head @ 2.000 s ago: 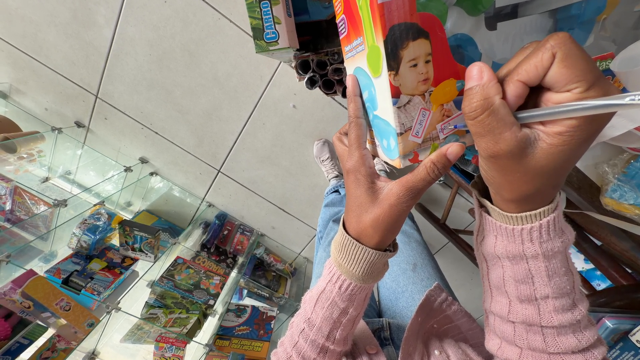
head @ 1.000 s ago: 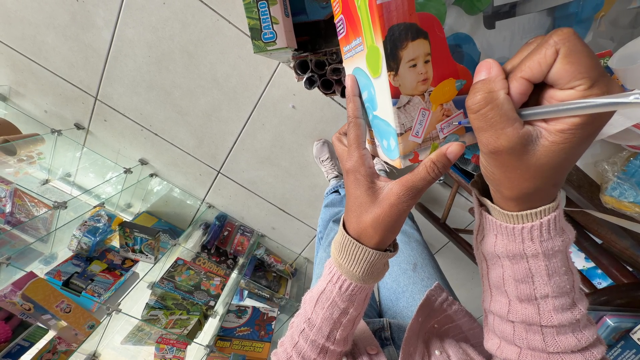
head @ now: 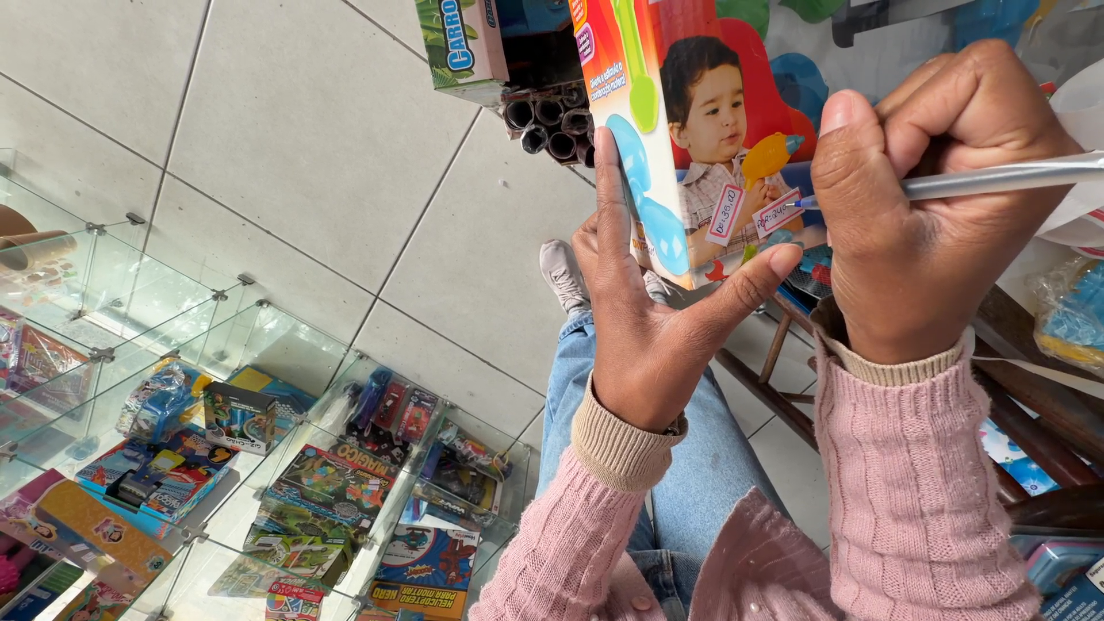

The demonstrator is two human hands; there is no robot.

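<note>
My left hand (head: 655,319) steadies the lower corner of a printed cardboard toy box (head: 634,164), its fingers along the box's side and its thumb across the front's bottom edge. In my right hand (head: 931,190) is a ballpoint pen (head: 1000,177) with a clear barrel, its blue tip at a small price sticker (head: 777,214) that bears handwriting. Another handwritten price sticker (head: 725,214) sits just left of it on the box front. The box picture shows a child with a yellow toy.
Glass shelves (head: 198,319) with boxed toys (head: 336,483) stand at the lower left. Dark rolled tubes (head: 552,121) and a toy car box (head: 461,43) lie beyond the box. A dark wooden chair (head: 1026,431) is at the right, near a bagged blue and yellow toy (head: 1074,315).
The pen tip has moved slightly rightward along the right-hand sticker, and more handwriting shows there. My left hand has stayed on the box.
</note>
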